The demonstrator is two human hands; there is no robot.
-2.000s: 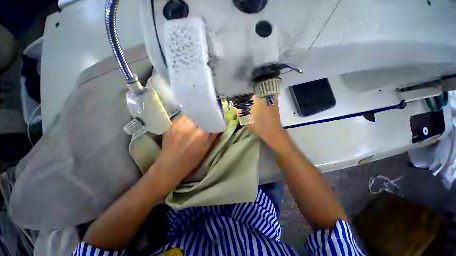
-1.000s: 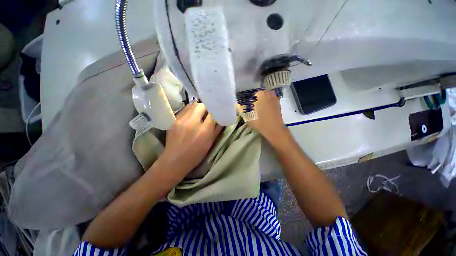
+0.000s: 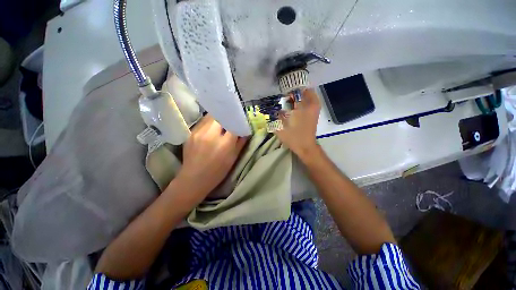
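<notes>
The grey-brown garment cloth (image 3: 249, 190) runs from under the sewing machine head (image 3: 206, 56) down over the table's front edge, with a large pile of it at the left. My left hand (image 3: 208, 148) lies on the cloth left of the needle area, its fingertips hidden behind the machine head. My right hand (image 3: 301, 122) is right of the needle area, fingers bent up beside the thread tension dial (image 3: 293, 81); what its fingertips touch is unclear. A yellow-green patch (image 3: 257, 119) shows beside the head. The needle is hidden.
The gooseneck lamp (image 3: 164, 118) hangs left of the head. A black flat rectangle, perhaps a phone (image 3: 347, 98), lies on the machine bed. A small black panel (image 3: 478, 132) and green scissor loops (image 3: 487, 103) are at the right end. A brown box-like object (image 3: 452, 249) stands on the floor.
My right hand's fingers have shifted up beside the tension dial and are more bent. My left hand stays on the cloth. The whole view has shifted slightly.
</notes>
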